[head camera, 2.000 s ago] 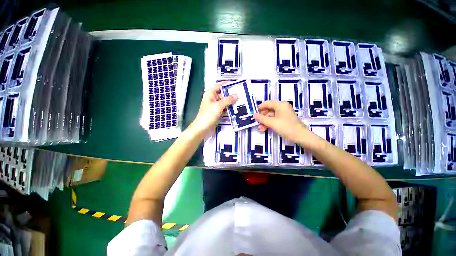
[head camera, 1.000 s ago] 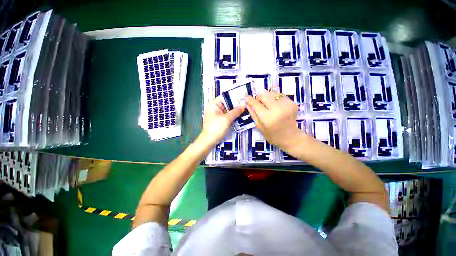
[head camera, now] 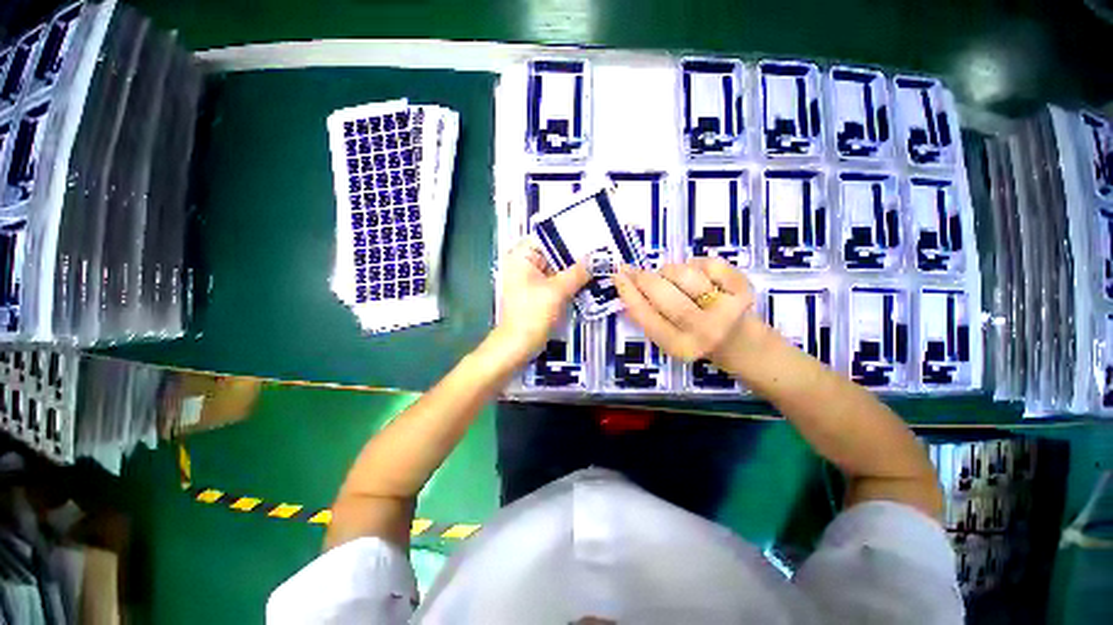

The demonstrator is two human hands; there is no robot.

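Observation:
A flat module, white with a dark border and black blocks, is held tilted above the left part of the blister tray. My left hand grips its lower left side, thumb on its face. My right hand has its fingertips at the module's lower right edge; whether they pinch the module or a small piece is too small to tell. A ring shows on one right finger. The clear blister tray holds modules in its pockets; one pocket in the far row is empty.
A pile of sticker sheets lies on the green bench left of the tray. Tall stacks of filled trays stand at the left and right. A cardboard box is below the bench's near edge.
My left hand has kept hold of the module. The module was turned and more of its face now shows. My right hand has moved off its face to its lower right edge.

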